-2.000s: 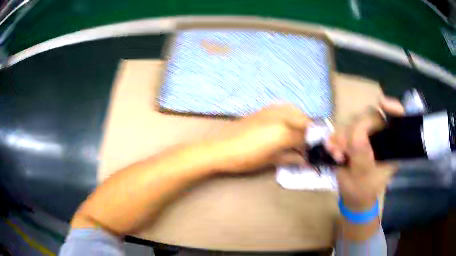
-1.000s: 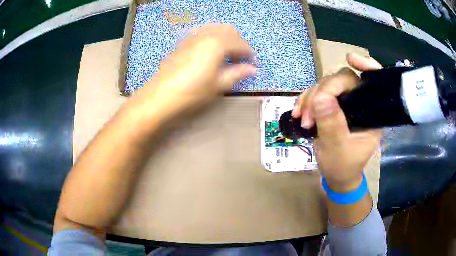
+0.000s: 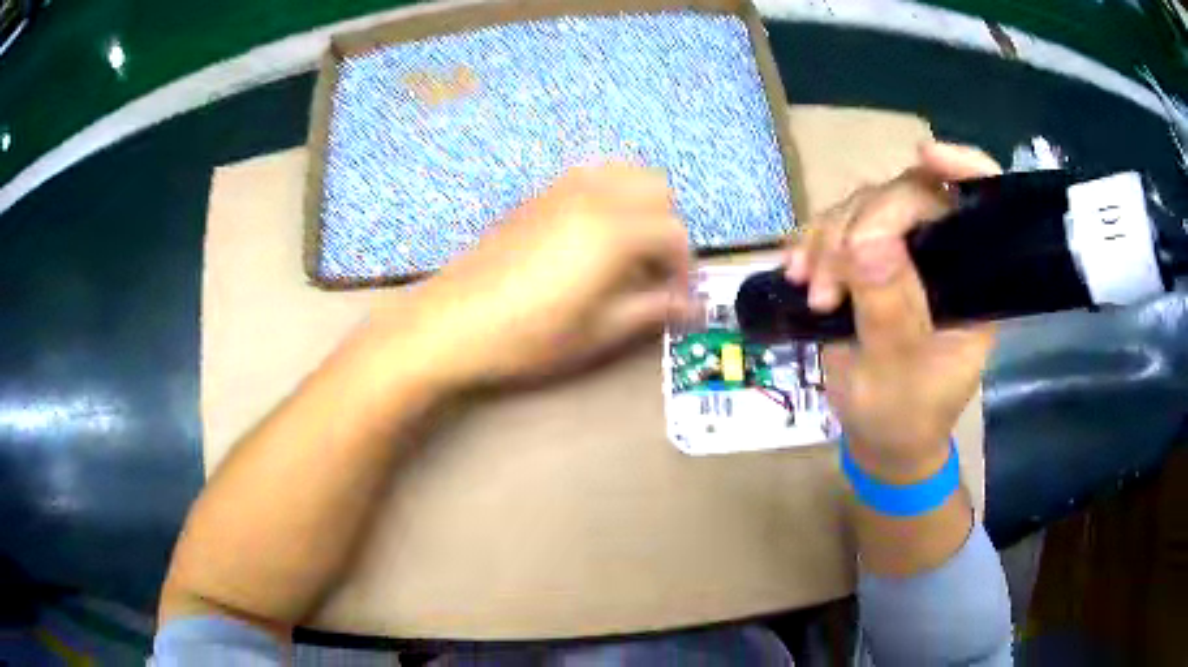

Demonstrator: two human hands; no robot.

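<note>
The white housing (image 3: 710, 434) lies open side up on the cardboard mat (image 3: 521, 521), with a green circuit board (image 3: 704, 361), a yellow block part and thin dark and red wires inside. My right hand (image 3: 899, 339) grips the black electric screwdriver (image 3: 997, 248), its front end over the housing's upper part. My left hand (image 3: 599, 267) is blurred, at the housing's upper left edge, fingertips close together; whether it holds a screw cannot be seen. The screw tray (image 3: 315, 183) lies behind the housing, full of screws (image 3: 560, 104).
The green conveyor belt (image 3: 235, 52) runs beyond a pale rail (image 3: 169, 107) at the back. The dark shiny bench (image 3: 104, 339) shows on both sides of the mat. A small whitish item (image 3: 1038, 156) lies behind the screwdriver.
My left hand has moved from over the screw tray down and right to the housing. My right hand keeps its grip on the screwdriver above the housing. The tray appears lower in view.
</note>
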